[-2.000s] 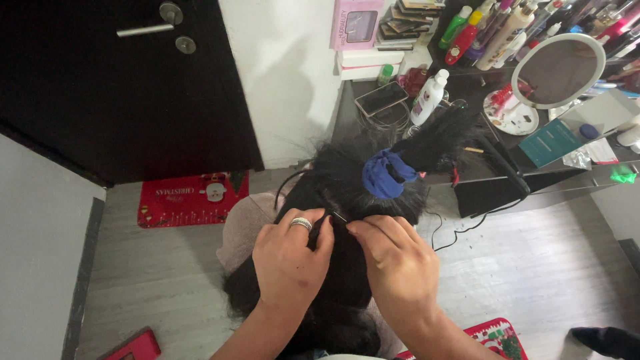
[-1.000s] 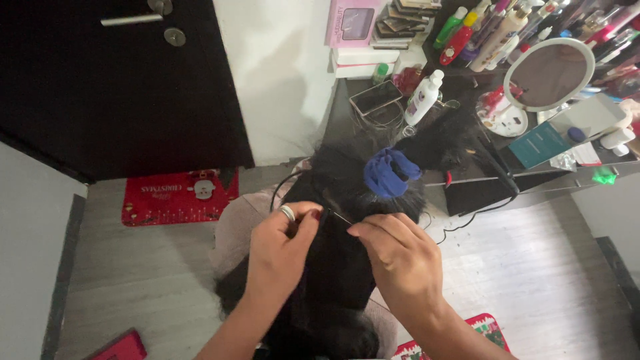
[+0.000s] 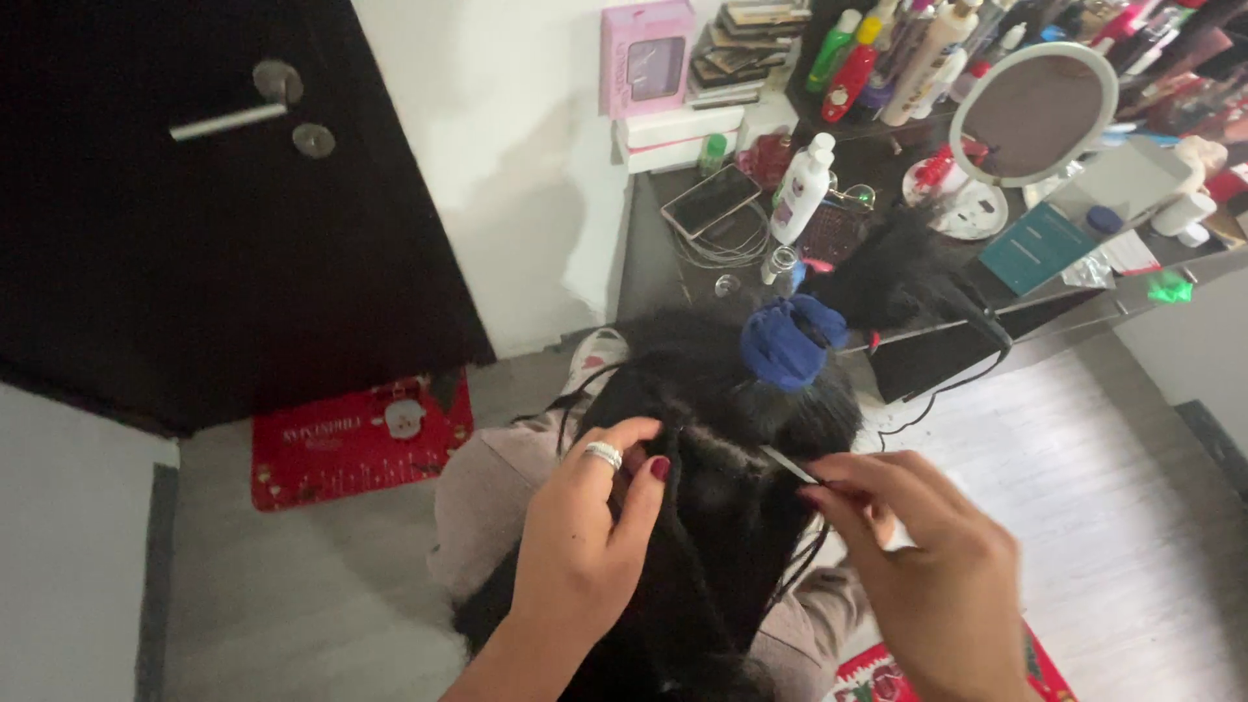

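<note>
Below me sits a person with long black hair (image 3: 721, 546), the upper part gathered in a blue fabric scrunchie (image 3: 788, 341). A parting shows pale scalp across the back of the head. My left hand (image 3: 590, 531), with a silver ring, pinches a thin strand of black hair left of the parting. Between the thumb and fingers of my right hand (image 3: 926, 556) is a thin metallic tool (image 3: 788, 465), its exact kind unclear; its tip lies by the right end of the parting.
A dark dressing table (image 3: 658, 244) at upper right holds a white bottle (image 3: 802, 190), a smartphone (image 3: 711, 201), a round mirror (image 3: 1033, 114) and several cosmetics. A dark door (image 3: 195, 253) stands at left. Red mats (image 3: 351, 444) lie on the floor. A black cord (image 3: 941, 385) hangs from the table.
My right hand has moved right, away from my left, with the thin tool between its fingers. More of the scalp parting shows between my hands. My left hand stays at the hair.
</note>
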